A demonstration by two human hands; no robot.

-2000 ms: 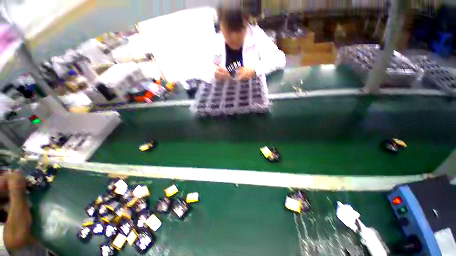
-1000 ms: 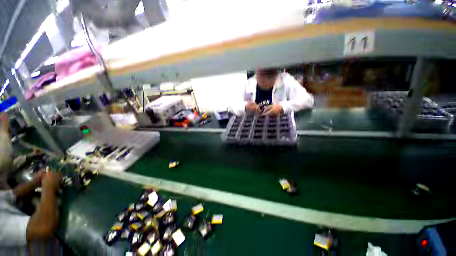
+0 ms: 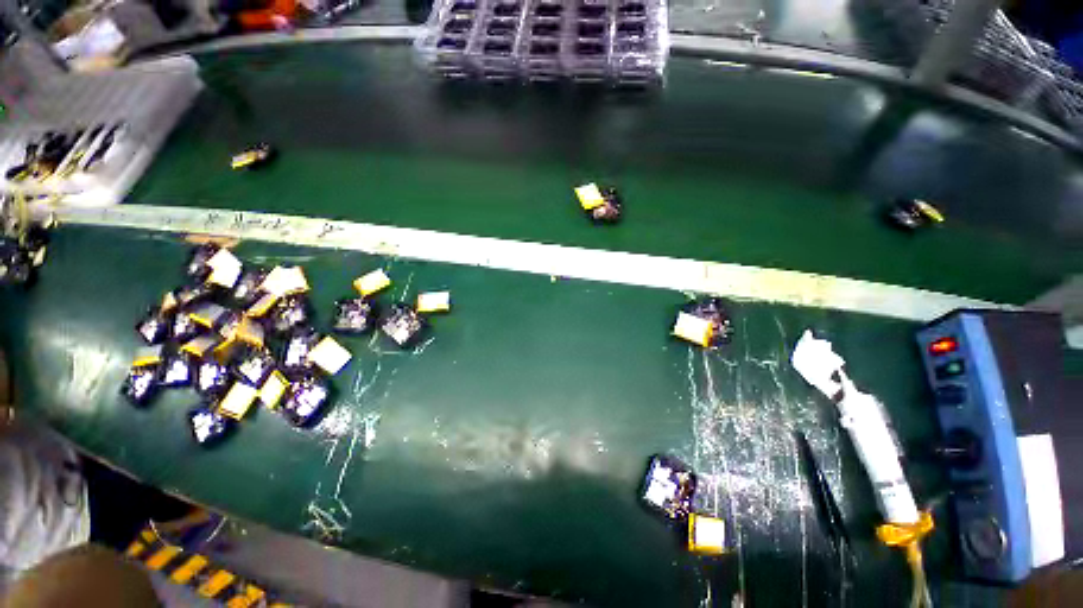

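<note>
A black device with an exposed board lies on the green bench, its yellow-edged battery beside it. Another device lies behind it near the pale rail. The white syringe lies at the right, a crumpled tissue at its tip and a yellow-orange wrap at its back end. Slim black tweezers lie left of it. A cluster of devices with batteries lies at the left. Neither of my hands can be made out. Blurred brown shapes at both bottom corners are too unclear to name.
The blue-fronted controller stands at the right with a red display. The pale rail crosses the bench. Several devices lie on the green belt behind it. A pocketed tray is at the far side, a white tray at the far left.
The view has dipped down, so the person across the bench is out of view. The near bench shows more fully, with the near device and tweezers now visible.
</note>
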